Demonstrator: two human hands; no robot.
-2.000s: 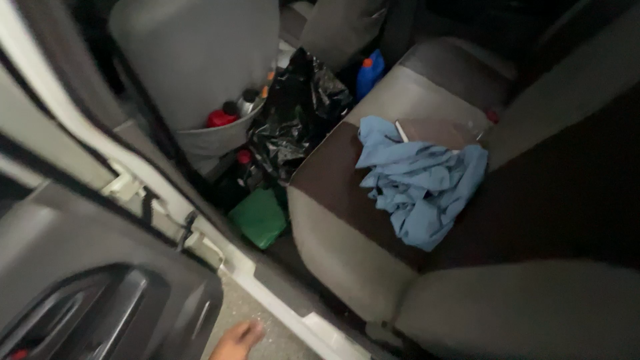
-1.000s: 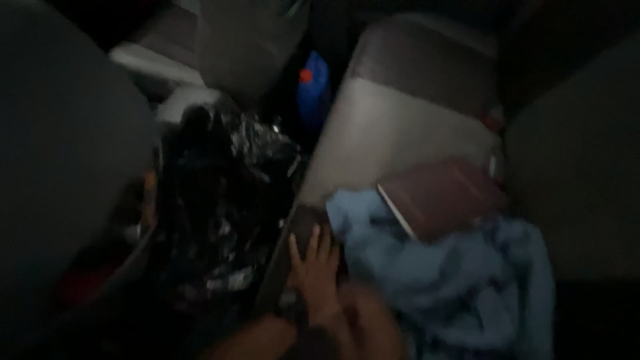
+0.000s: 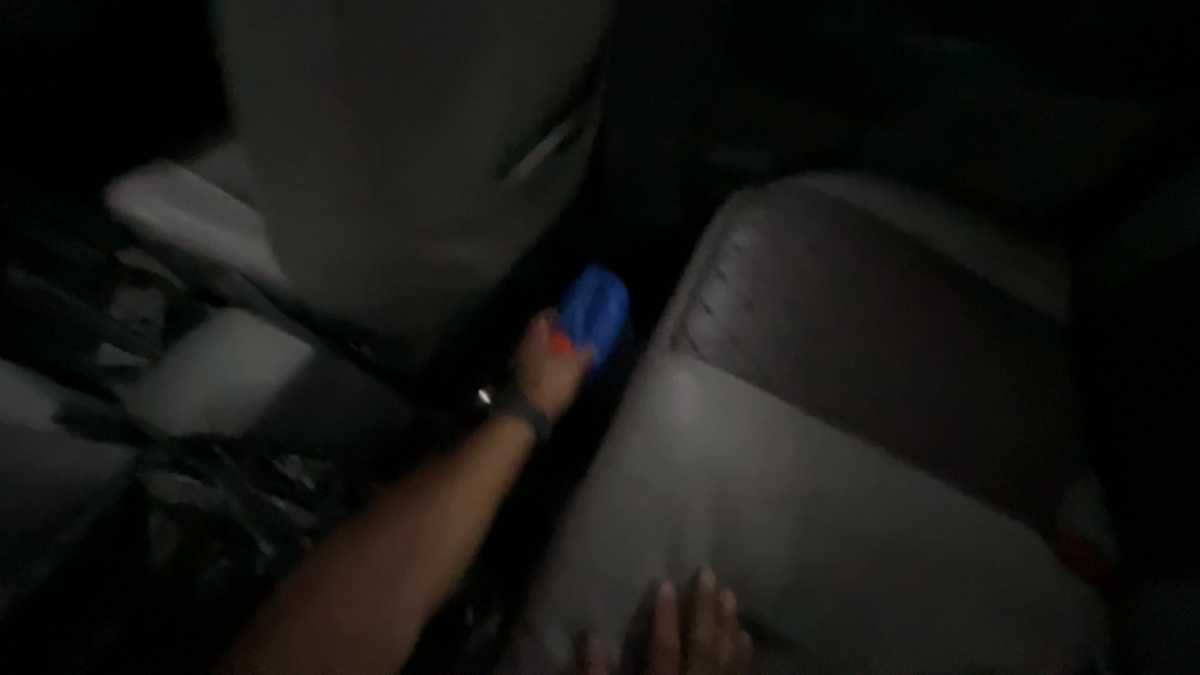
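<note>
In the head view a blue plastic bottle (image 3: pixel 598 305) with a red-orange cap stands in the dark footwell beside the rear seat. My left hand (image 3: pixel 553 364), with a dark band on its wrist, reaches in from the lower left, and its fingers are closed around the cap end of the bottle. Blur hides the exact grip. At the bottom, my right hand (image 3: pixel 698 628) rests palm down on the light part of the seat cushion (image 3: pixel 712 469), fingers spread and holding nothing visible. Its palm lies below the frame.
A front seat's back (image 3: pixel 403 169) rises at the upper left of the bottle. A black plastic bag (image 3: pixel 234 516) lies in the footwell at the lower left. Near the cushion's right edge is a small red seat-belt buckle part (image 3: pixel 1083 553). Everything is dim.
The view has moved deeper into the car. My left hand is now at the blue bottle, which stood untouched in the earlier frames. The blue cloth and dark red book have left the view.
</note>
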